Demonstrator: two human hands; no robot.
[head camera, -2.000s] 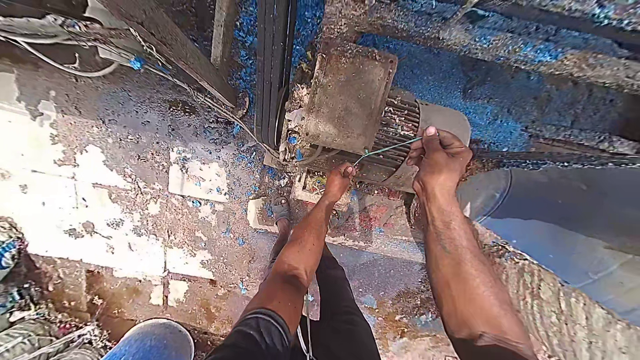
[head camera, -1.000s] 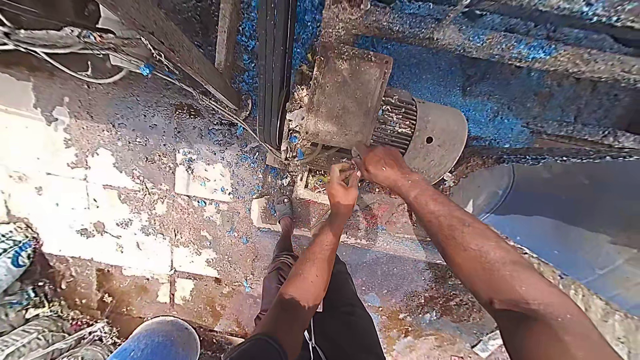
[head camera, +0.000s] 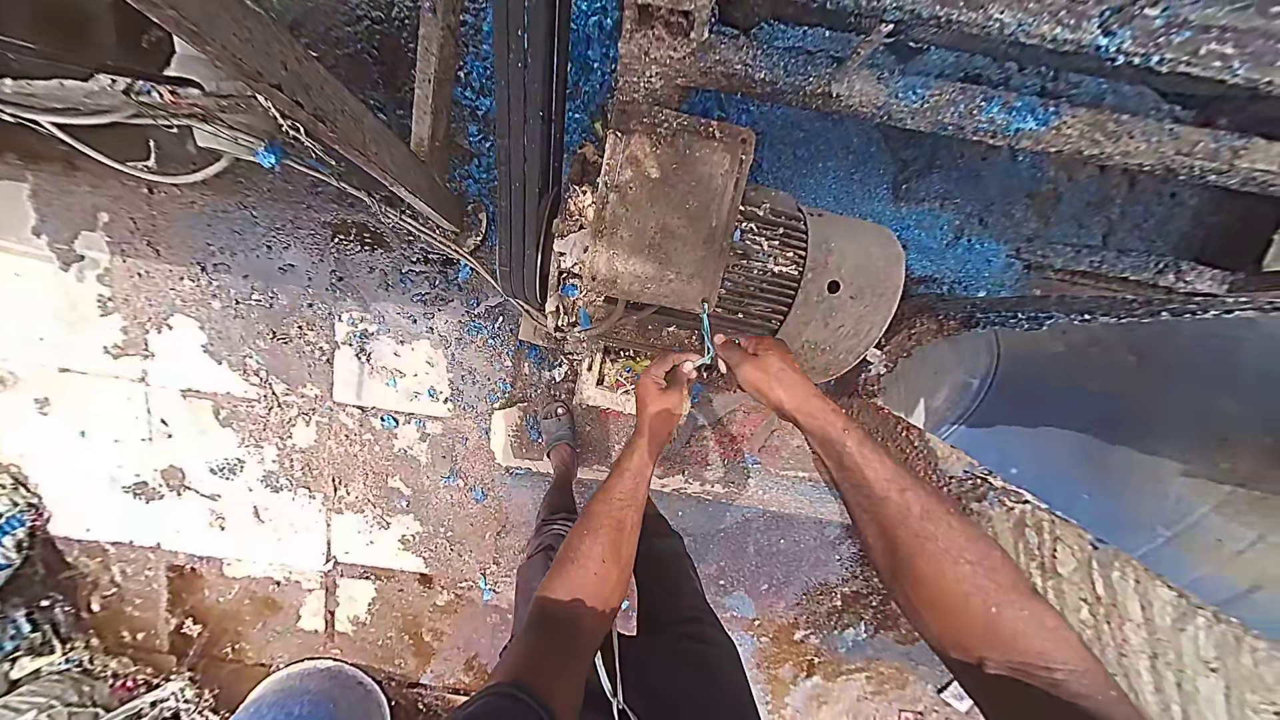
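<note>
My left hand (head camera: 665, 392) and my right hand (head camera: 762, 368) meet at the lower edge of an electric motor's terminal box (head camera: 668, 210). A thin green-blue cord (head camera: 707, 340) runs from the corner of that box down between my fingers, and both hands pinch it. The dirty grey motor has a finned body (head camera: 768, 262) and a rounded end cover (head camera: 848, 285) with a dark hole. To its left, black drive belts (head camera: 530, 140) run upward. Whether the cord is knotted cannot be told.
Loose cables (head camera: 370, 205) cross at upper left beside a metal beam (head camera: 310, 110). Water (head camera: 1140, 430) lies on the right behind a rough wall edge (head camera: 1100, 580). Blue flakes litter the wet floor. A blue rounded container (head camera: 315, 695) and sacks (head camera: 40, 620) are at lower left.
Two seconds ago my right hand held the cord stretched out to the right over the fins; it has come back beside my left hand. The cord now hangs in a short length at the box corner.
</note>
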